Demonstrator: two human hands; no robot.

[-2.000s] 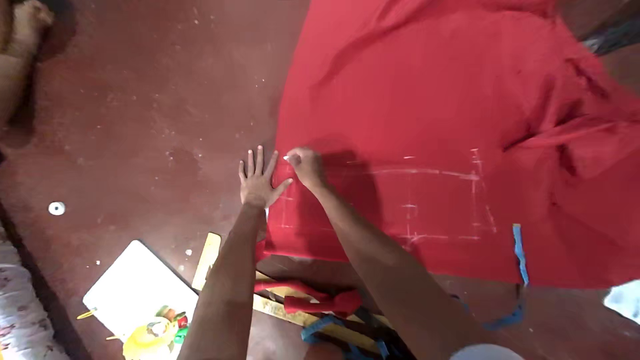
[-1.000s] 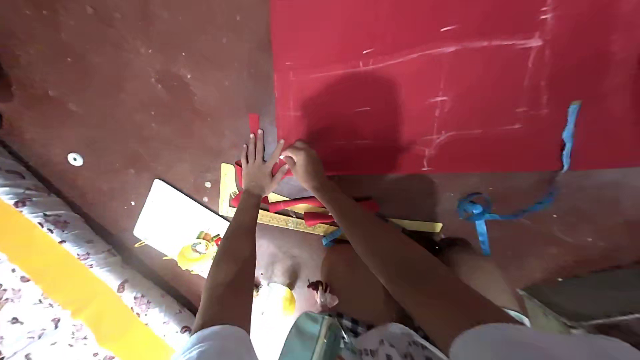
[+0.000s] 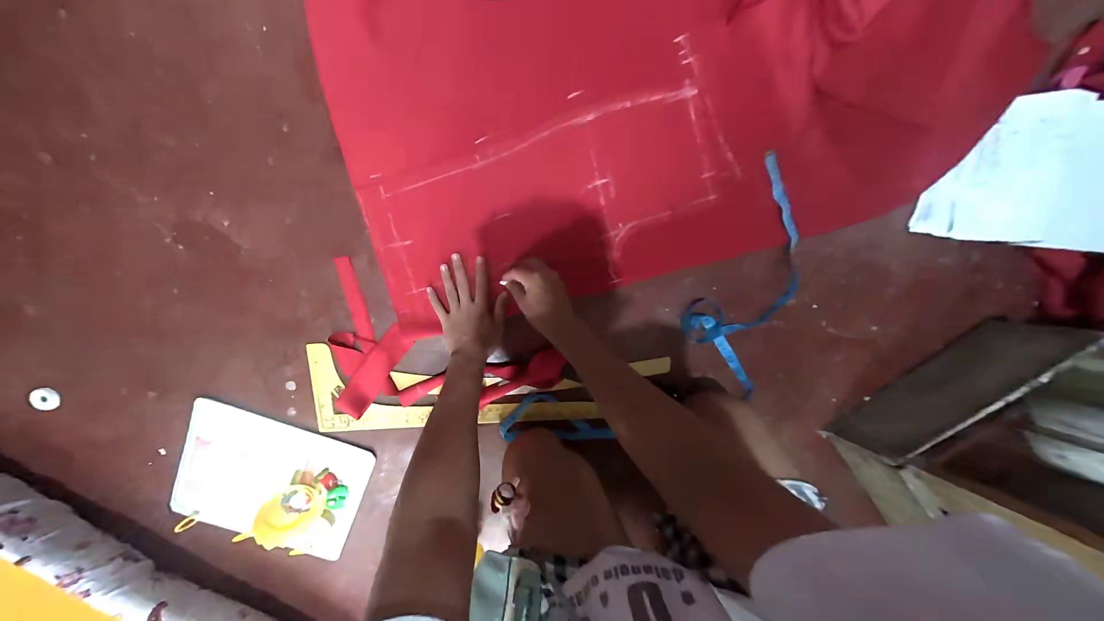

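Red fabric [image 3: 448,78] lies spread on the floor, with white chalk lines drawn on it. My left hand [image 3: 470,310] rests flat near the fabric's lower edge, fingers spread. Just to its right, my right hand [image 3: 536,291] pinches a small white piece, probably tailor's chalk, over the fabric. Below the hands lies a yellow ruler [image 3: 371,418] with a bent end, partly covered by red fabric strips [image 3: 366,379]. A blue tape measure [image 3: 780,198] trails off the fabric at right, and more blue tape [image 3: 573,431] lies by the ruler.
A white board [image 3: 233,466] with yellow and colored decorations lies on the floor at lower left. A white disc [image 3: 44,398] is at far left. White sheet material [image 3: 1018,172] lies at right, above a wooden furniture piece [image 3: 957,388]. Patterned cloth [image 3: 78,552] fills the lower left corner.
The view shifts considerably. My left hand, on the floor and strips beside the fabric's edge one second ago, is now on the fabric near its corner, with my right hand still beside it.
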